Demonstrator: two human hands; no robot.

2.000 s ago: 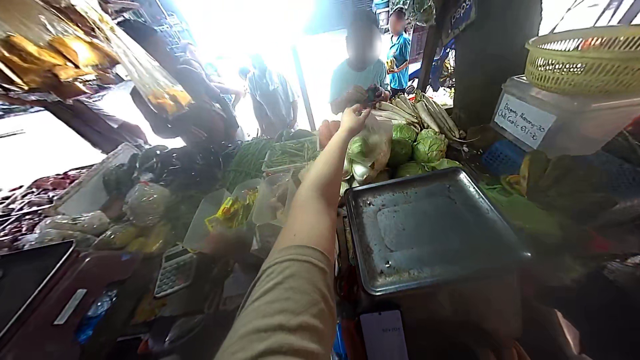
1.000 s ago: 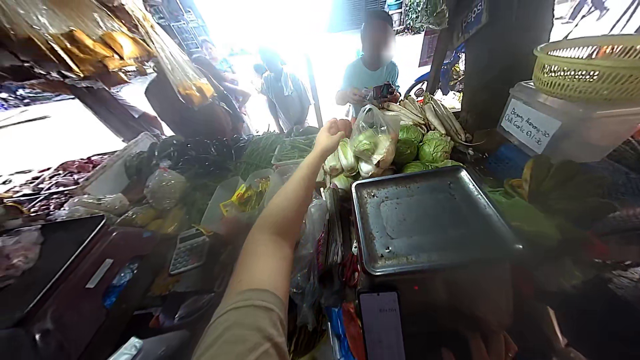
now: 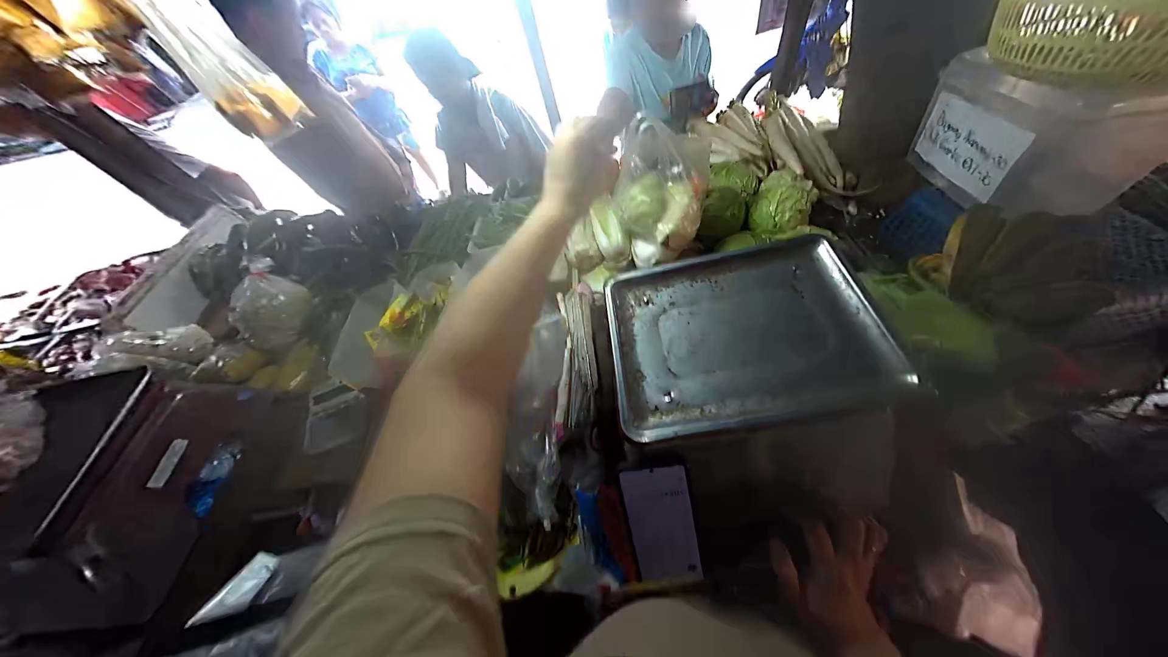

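My left hand (image 3: 582, 169) is stretched out over the vegetables, fingers curled, close to the arm of a person in a light blue shirt (image 3: 675, 68). Whether anything is inside it is hidden. A clear plastic bag of vegetables (image 3: 650, 196) stands just right of it, near green cabbages (image 3: 776, 201) and white radishes (image 3: 808, 146). My right hand (image 3: 835, 557) is low at the right, fingers somewhat spread over a dark, unclear surface. Between the two lie a metal scale tray (image 3: 748, 338) and a smartphone (image 3: 661, 522) with a lit screen.
A calculator (image 3: 334, 418) and a black tray (image 3: 68, 447) are at the left. Bagged produce (image 3: 269, 310) is behind them. A plastic container (image 3: 1031, 137) with a handwritten sign carries a green basket (image 3: 1077, 41) at the right. More people stand beyond the stall; a filled bag (image 3: 260, 100) hangs upper left.
The person in light blue has come closer, with an arm now at my left hand. A capped person behind the stall leans lower. My right hand shows more fully than before.
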